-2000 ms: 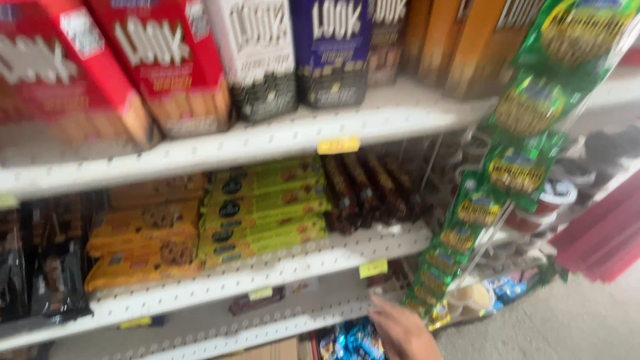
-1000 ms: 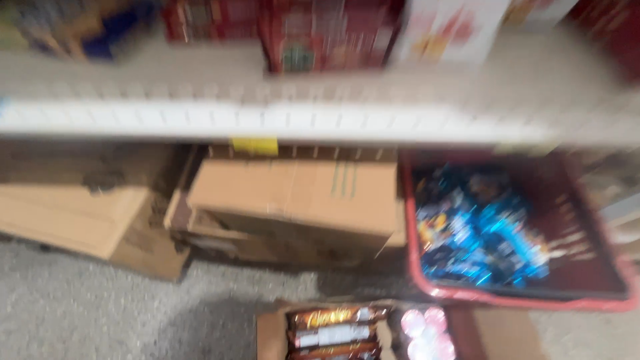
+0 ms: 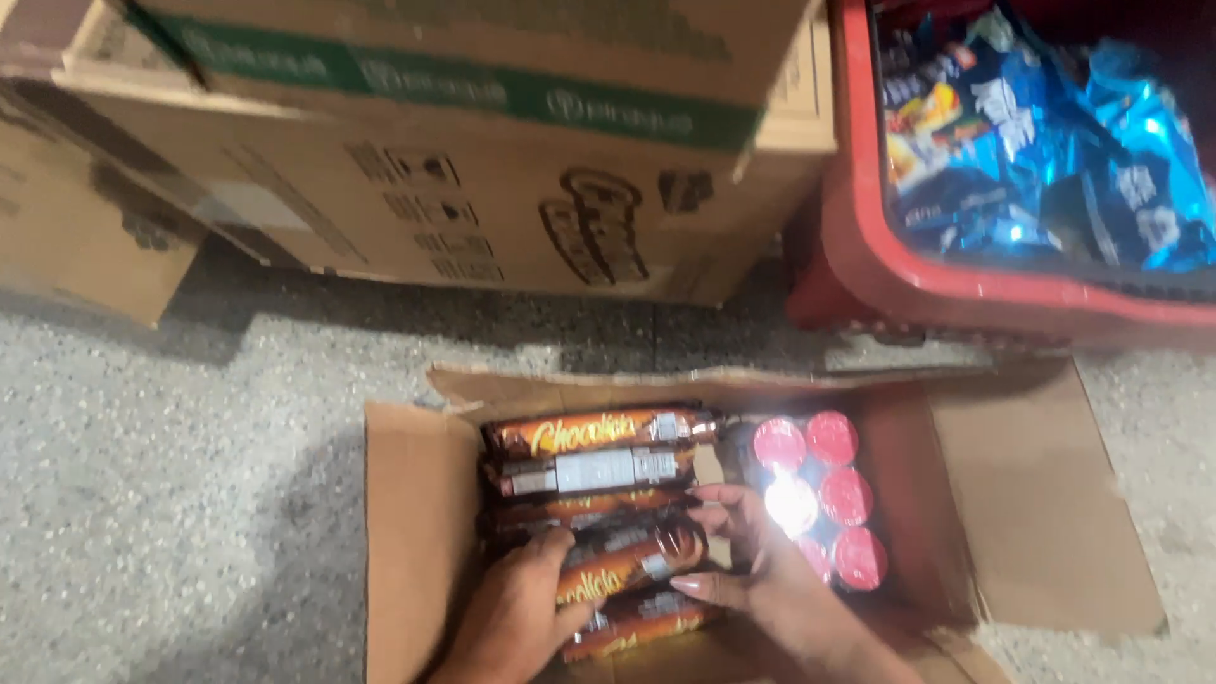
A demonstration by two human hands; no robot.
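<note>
An open cardboard box [image 3: 408, 532] on the floor holds a row of brown biscuit packets [image 3: 589, 432] on its left side and several pink-lidded containers [image 3: 845, 496] under shiny film on its right. Both of my hands reach into the box. My left hand [image 3: 518, 608] has its fingers and thumb around the left end of one brown biscuit packet [image 3: 608, 575]. My right hand [image 3: 750, 570] is at that packet's right end, thumb below and fingers above, beside the pink lids. Another packet lies just below it, partly covered by my left hand.
Beyond the open box, closed cardboard cartons [image 3: 475, 209] are stacked on the speckled floor [image 3: 237, 475]. A red plastic basket [image 3: 855, 190] with blue shiny packets [image 3: 1026, 142] stands at the upper right. The box's right flap [image 3: 1045, 513] spreads outward over the floor.
The view has dropped from the shelves to the floor and closer to the open box. Both hands are now in the box at a brown packet; one second ago no hand showed.
</note>
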